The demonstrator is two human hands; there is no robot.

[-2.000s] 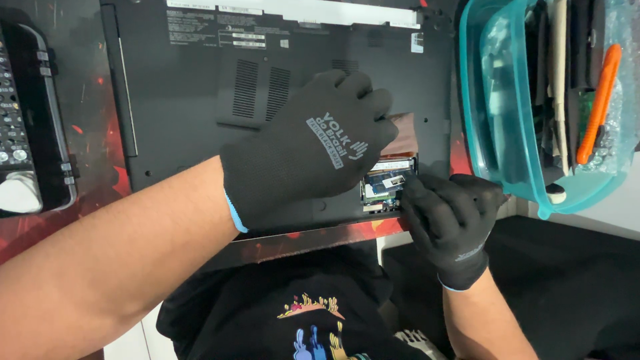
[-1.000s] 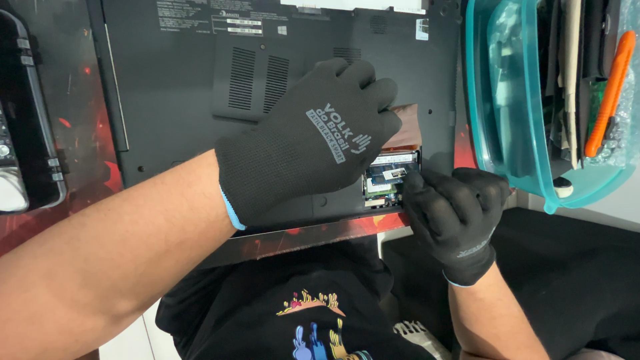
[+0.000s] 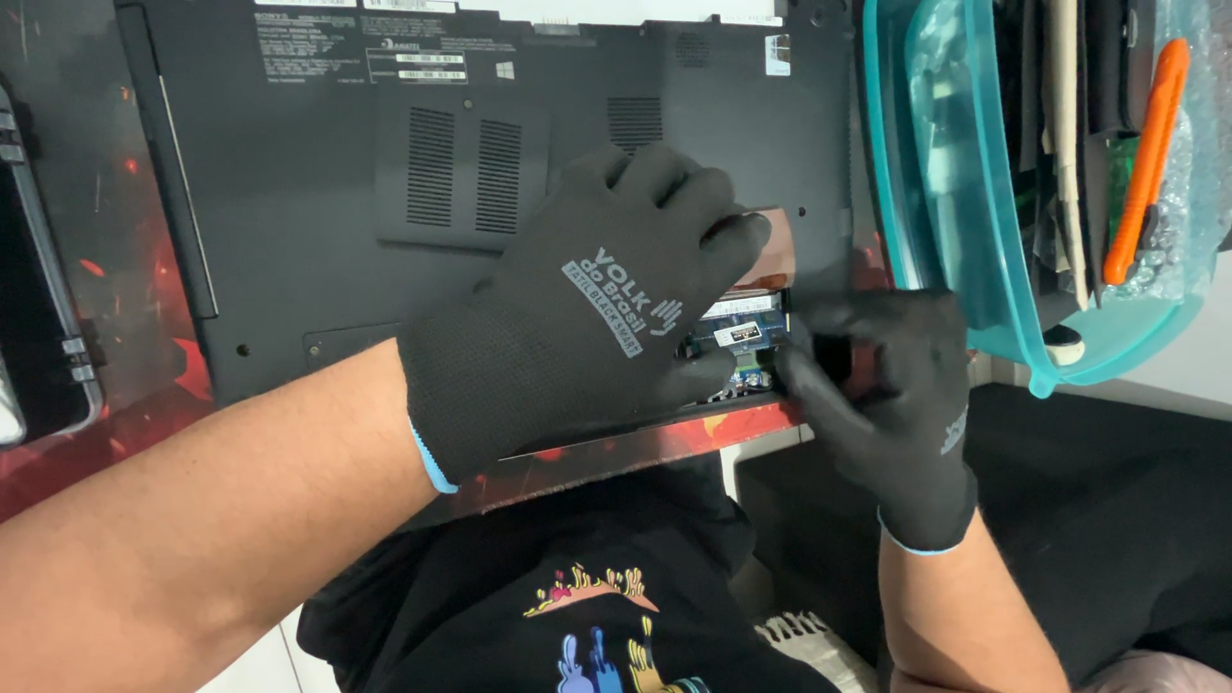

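Note:
A black laptop [image 3: 298,212] lies bottom side up, with an uncovered compartment near its lower right edge. Inside it shows a blue memory module [image 3: 753,329] with a small white label. A copper-coloured flap [image 3: 776,252] stands up at the compartment's far side. Spread over the laptop's underside is my left hand [image 3: 626,279] in a black work glove, its thumb side at the compartment and its fingers slightly bent. My right hand [image 3: 881,371], gloved alike, is at the compartment's right end, fingers bent, fingertips near the module. Whether it pinches anything cannot be made out.
A teal plastic bin [image 3: 991,183] stands to the right, holding an orange-handled tool [image 3: 1145,164], bubble wrap and dark parts. At the far left is a black case [image 3: 48,279] with metal-coloured latches. The laptop rests on a red and black patterned mat [image 3: 674,431].
My right hand's fingers have shifted and bent differently beside the compartment. My left hand stays over the laptop in much the same pose.

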